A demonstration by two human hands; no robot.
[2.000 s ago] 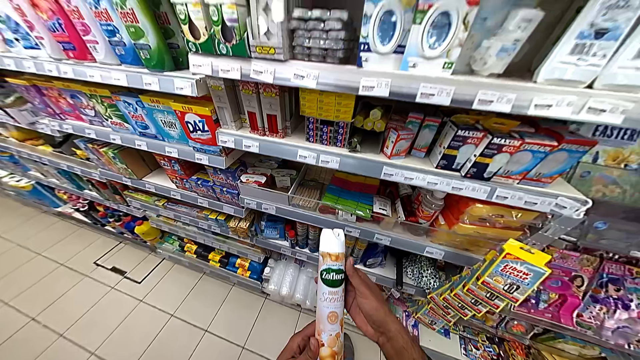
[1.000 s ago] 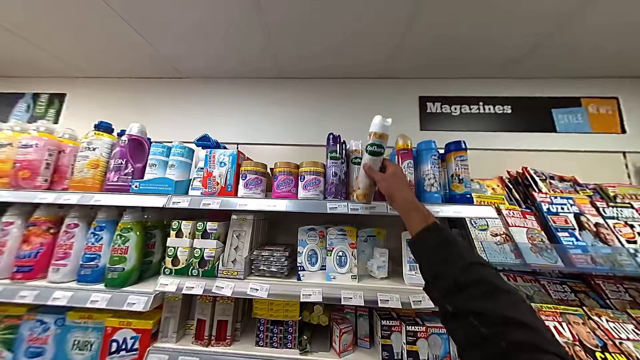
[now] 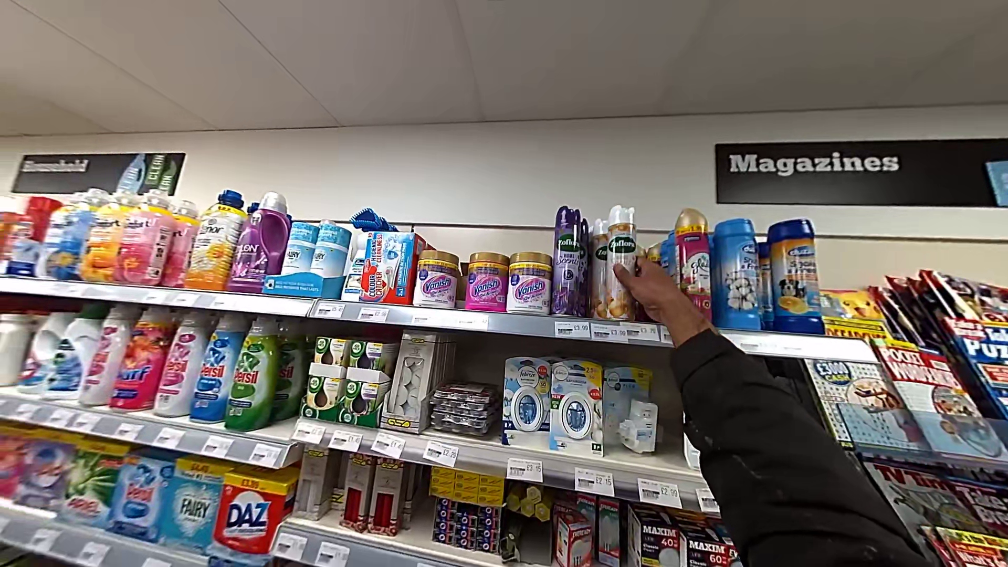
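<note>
A white and gold Zoflora aerosol can [image 3: 620, 264] stands upright at the top shelf, with the fingers of my right hand [image 3: 652, 287] around its right side. Just left of it, partly covered, is a similar can [image 3: 599, 272], and beyond that stand purple Zoflora cans [image 3: 567, 264]. To the right of my hand is a pink aerosol can with a gold cap [image 3: 693, 264]. My right arm, in a black sleeve, reaches up from the lower right. My left hand is out of view.
Tubs of Vanish [image 3: 487, 282] and blue bottles [image 3: 737, 272] share the top shelf [image 3: 520, 323]. Air freshener packs [image 3: 576, 405] sit on the shelf below. Detergent bottles [image 3: 253, 374] stand at the left, magazines [image 3: 937, 394] at the right.
The view has swung up from the lower shelves. Both hands were at the can low down two seconds ago; then my right hand held it raised and tilted. Now it is upright among the others.
</note>
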